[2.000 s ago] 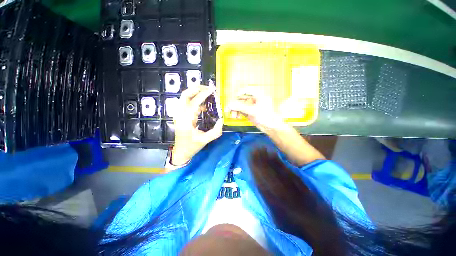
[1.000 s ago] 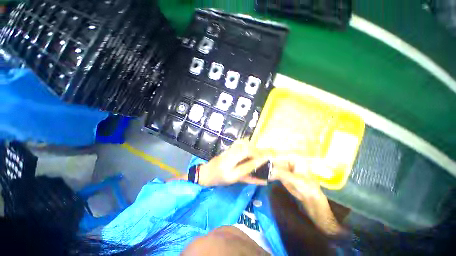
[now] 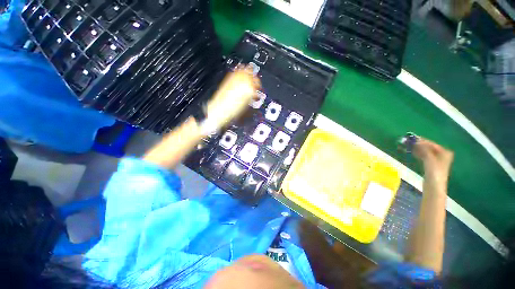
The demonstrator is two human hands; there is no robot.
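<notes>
The black component tray [image 3: 293, 79] lies tilted in view in front of me, with several small white-silver square housings [image 3: 273, 110] in its pockets. My left hand [image 3: 238, 90] is over the tray's upper left part, its fingers at a pocket beside a housing. It is blurred, and whether it grips anything cannot be told. My right hand [image 3: 436, 158] is stretched out over the green belt at the right, holding a small dark unit with a metallic glint [image 3: 409, 141] in its fingertips. The yellow plastic bin [image 3: 333, 175] stands between tray and right forearm, with a white label [image 3: 377, 198] in it.
A tall stack of black trays [image 3: 158, 62] stands left of the tray. Another black tray [image 3: 361, 36] is on the green belt [image 3: 367, 104] at the top. A clear blister tray [image 3: 400, 217] lies right of the bin. A person's blue sleeve [image 3: 45, 107] shows at the left.
My hands have parted from in front of the bin. The left has moved up over the tray, and the right has moved out over the belt with the dark unit. The view has shifted.
</notes>
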